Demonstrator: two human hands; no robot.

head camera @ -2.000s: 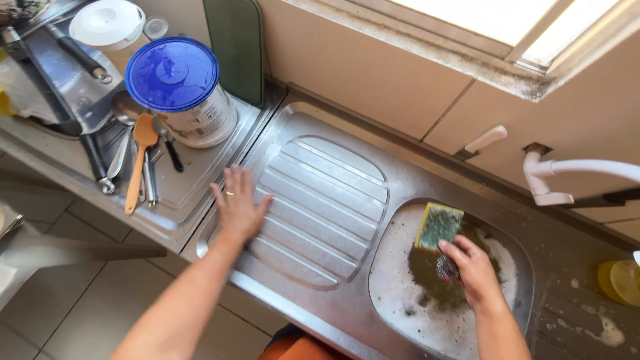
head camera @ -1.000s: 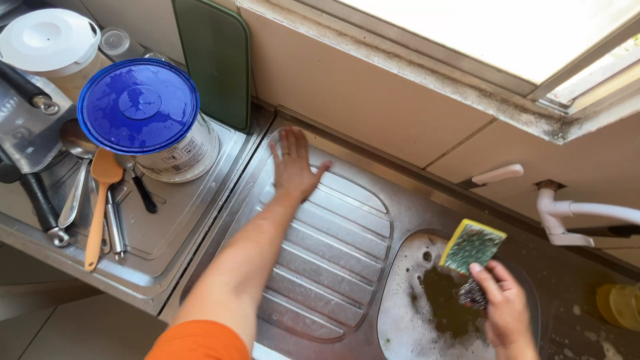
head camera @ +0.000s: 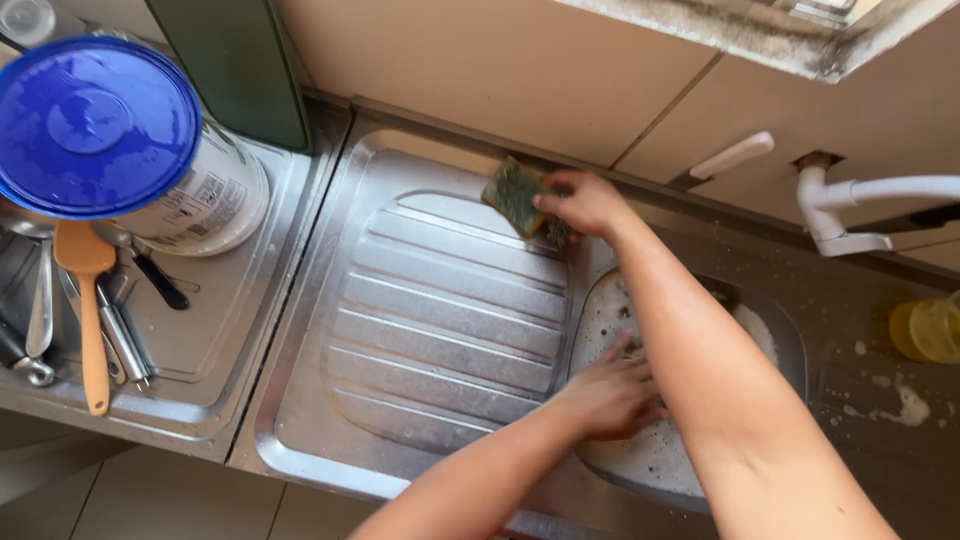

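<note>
My right hand holds a green and yellow scrub sponge and a ball of metal scouring wool at the back right corner of the ribbed steel drainboard. Below it, my left hand is over the left side of the sink basin, fingers spread and holding nothing visible. Its fingertips are partly hidden behind my right forearm. Foamy, dirty water with dark bits lies in the basin. My right forearm crosses above my left hand and the basin.
At left stand a white bucket with a blue lid, a green board, an orange spatula and other utensils. A white faucet, a white-handled tool and a yellow container are at right.
My left hand has left the drainboard for the basin. My right hand has carried the sponge and scouring wool from above the basin to the back of the drainboard.
</note>
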